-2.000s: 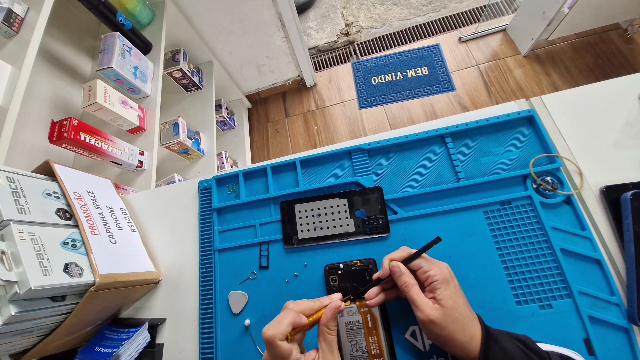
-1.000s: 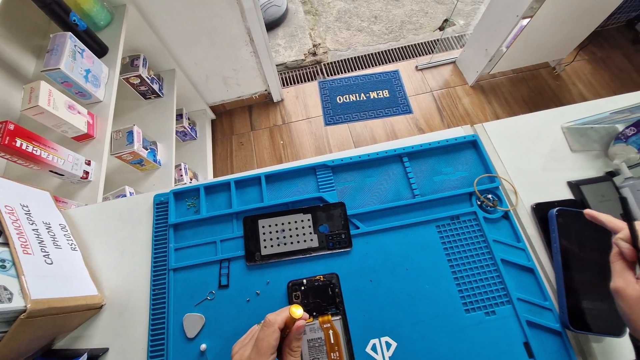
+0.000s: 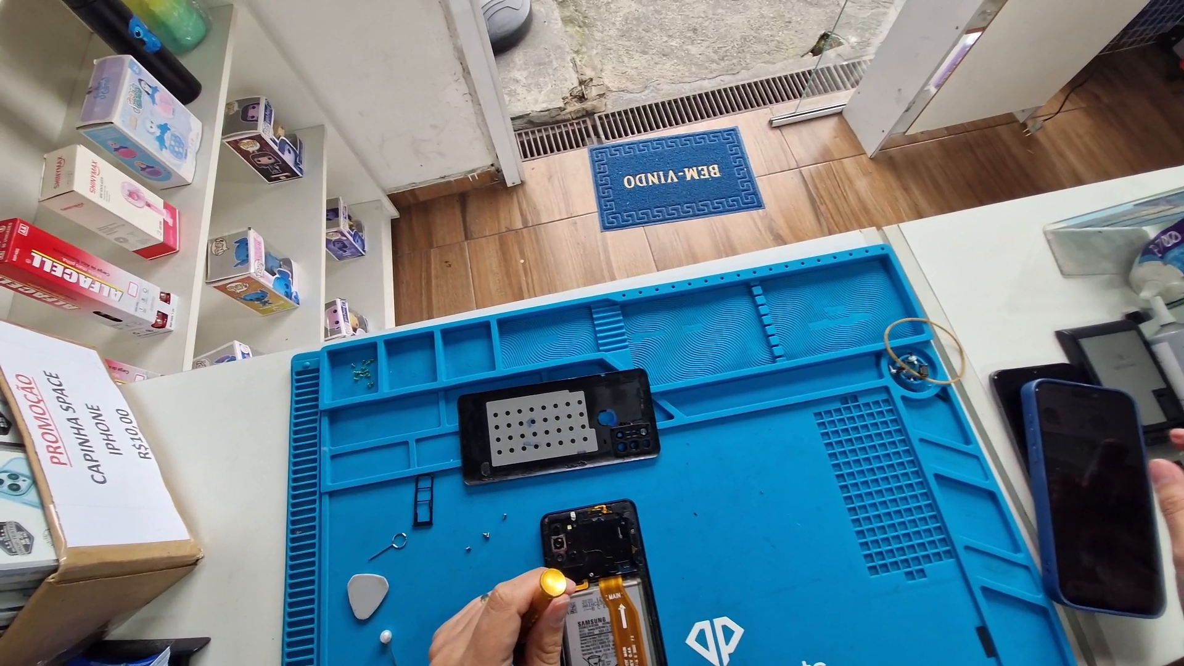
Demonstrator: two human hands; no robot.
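Note:
My left hand (image 3: 504, 624) grips a golden screwdriver (image 3: 552, 583), its round cap facing up, over the left edge of an opened smartphone (image 3: 597, 546). The phone's battery and orange flex cable show. My right hand (image 3: 1170, 490) is only partly in view at the right edge, beside a phone in a blue case (image 3: 1096, 499); whether it holds anything is hidden. Above the opened phone lies a detached phone back cover (image 3: 555, 425). Small screws (image 3: 486, 535), a SIM ejector pin (image 3: 398, 541), a small black frame (image 3: 424, 501) and a grey plastic pick (image 3: 367, 596) lie to the left.
The blue silicone repair mat (image 3: 740, 518) has raised compartments, one with small screws (image 3: 362, 373). A rubber band (image 3: 925, 351) lies at its upper right. A cardboard box (image 3: 129, 573) stands left, beside shelves of boxed goods. More devices (image 3: 1124, 370) and a bottle (image 3: 1161, 342) are at right.
My right hand has left the opened phone, with the dark slim tool it held there, and moved to the right edge. My left hand stays by the phone with the screwdriver. The view has shifted right.

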